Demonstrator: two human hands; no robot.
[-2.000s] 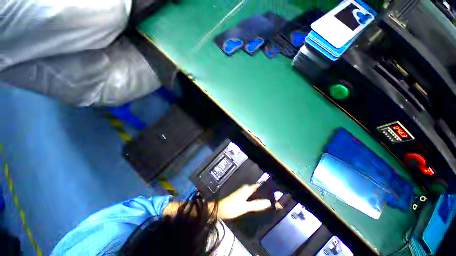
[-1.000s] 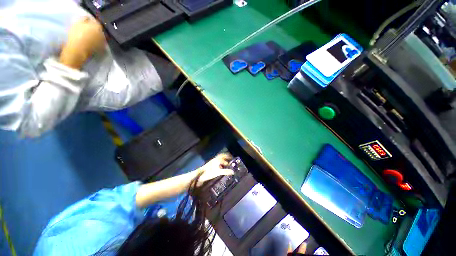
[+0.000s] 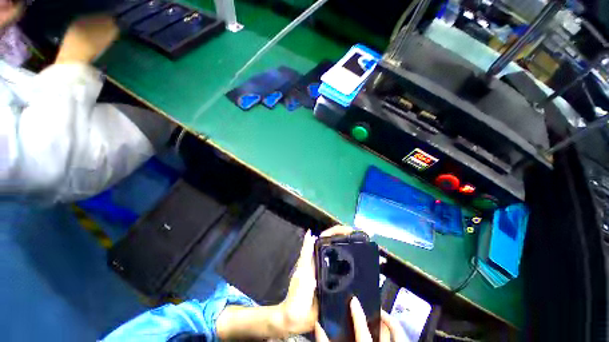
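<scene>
A dark phone [image 3: 350,284] with a large round-cornered camera block at its upper left is held up in front of me, back side towards the camera. My left hand [image 3: 300,287] grips its left side and top edge. My right hand [image 3: 364,327] is partly cut off by the bottom edge, with its fingers on the phone's lower back. A pale phone-size panel [image 3: 409,312] lies in a black tray just right of the hands, partly hidden by them.
The black press [image 3: 441,140] stands beyond the green bench [image 3: 267,157]. Blue translucent sheets [image 3: 400,217] lie before it, light-blue sheets [image 3: 506,244] at its right end, white-and-blue cards [image 3: 348,75] at its left. Black trays [image 3: 167,234] sit below the bench edge. Another person's sleeve [image 3: 47,133] is at left.
The view has shifted, showing more of the press. My left hand was at a phone body in the tray; both hands now hold a dark phone raised above the tray.
</scene>
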